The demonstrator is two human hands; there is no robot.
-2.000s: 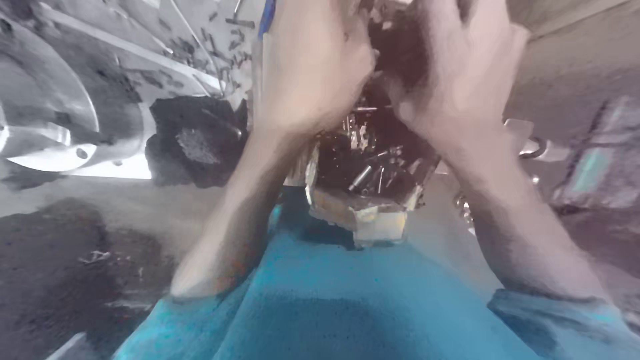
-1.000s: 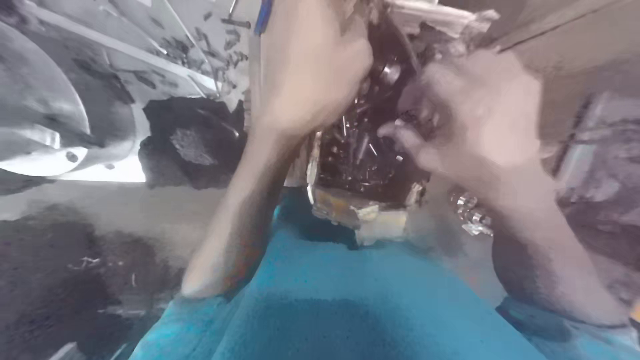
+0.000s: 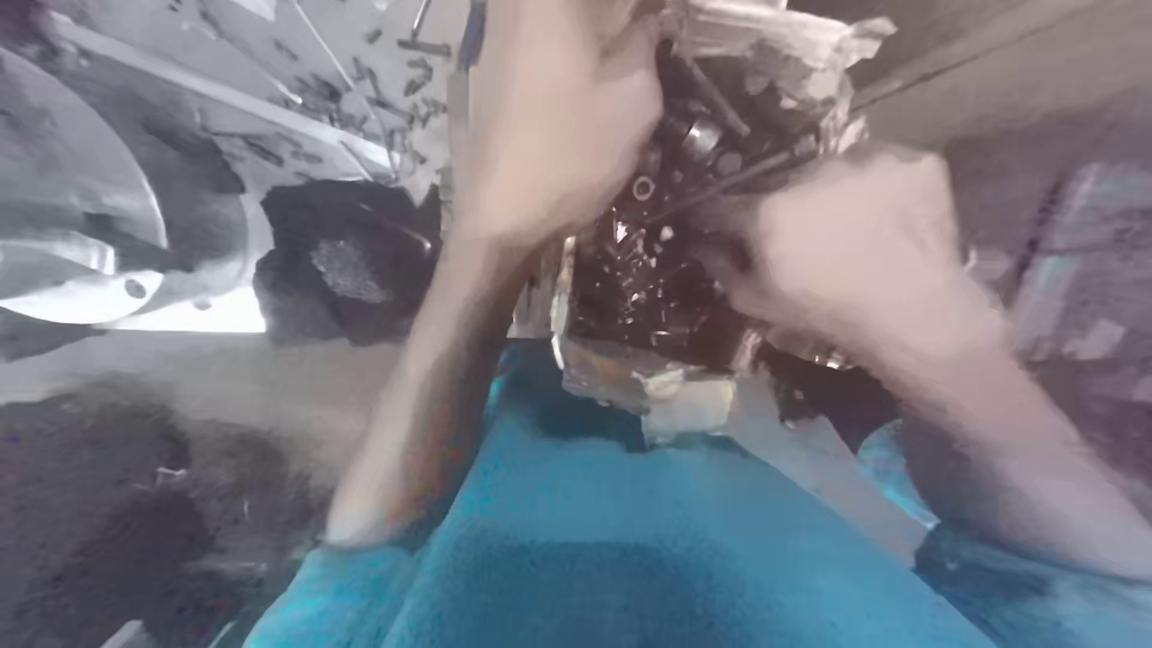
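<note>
A worn box (image 3: 612,378) with ragged, pale edges stands close in front of my blue shirt, with dark, oily small metal parts (image 3: 639,270) inside. A small metal ring (image 3: 643,188) and a shiny cylindrical part (image 3: 700,139) lie toward its far half. My left hand (image 3: 576,117) is curled at the box's upper left side; its fingertips are hidden. My right hand (image 3: 837,234) is bent over the right side of the box, its fingers blurred among the dark parts. A thin dark rod (image 3: 720,187) shows beside its fingers; whether the hand holds it is unclear.
Left of the box lies a dark, crumpled cloth-like lump (image 3: 346,261). Beyond it are a large round metal machine part (image 3: 72,198) and many small bolt-like pieces (image 3: 396,99) scattered on a pale surface. Dark debris covers the lower left.
My right hand has moved from the far part of the box to its right side, and more of the contents shows. My left hand has stayed at about the same place.
</note>
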